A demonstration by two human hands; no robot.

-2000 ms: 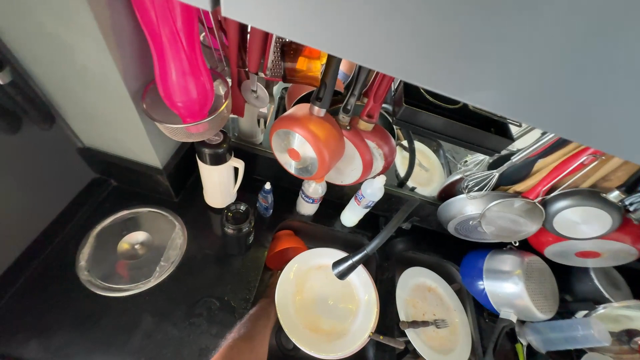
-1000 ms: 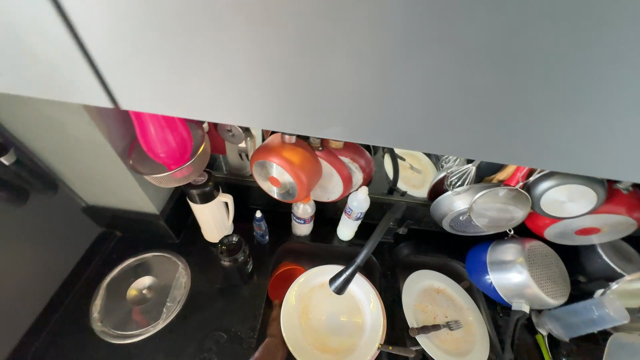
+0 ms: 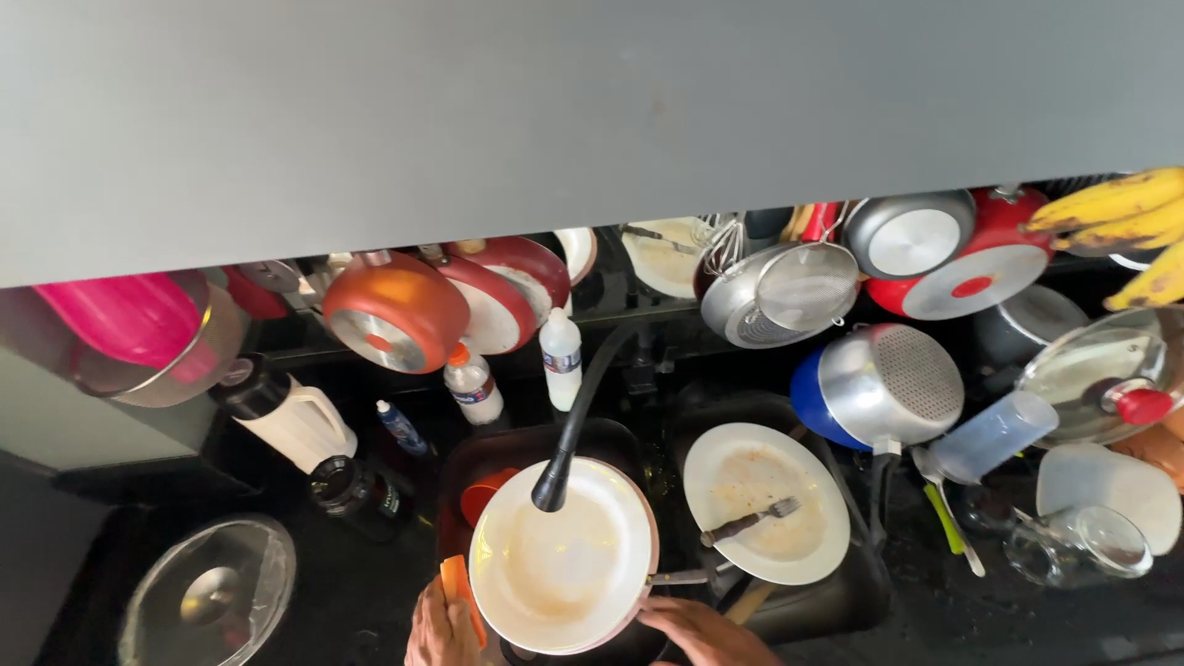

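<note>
My left hand (image 3: 440, 622) is closed around an orange sponge (image 3: 462, 599), just left of a white plate (image 3: 569, 564) with brownish residue. That plate lies on other dishes in the left sink basin, under the black faucet spout (image 3: 552, 486). Fingers of my right hand (image 3: 698, 629) touch the plate's lower right rim; the rest of their grip is hidden. A second soiled white plate (image 3: 751, 476), bearing a fork (image 3: 751, 521) with a brown handle, rests over the right basin. A red-orange vessel (image 3: 486, 498) shows partly behind the first plate.
A grey cabinet (image 3: 573, 120) spans the top. Bottles (image 3: 561, 356), a white thermos (image 3: 294, 421) and a glass lid (image 3: 157, 592) stand or lie left and behind. Hanging pans (image 3: 398, 310) line the back. A blue and silver pot (image 3: 869, 384) and glassware (image 3: 1078, 546) are at right.
My right hand has come into view at the plate's lower right rim. The orange sponge now shows in my left hand. The view has shifted, with more of the right side visible.
</note>
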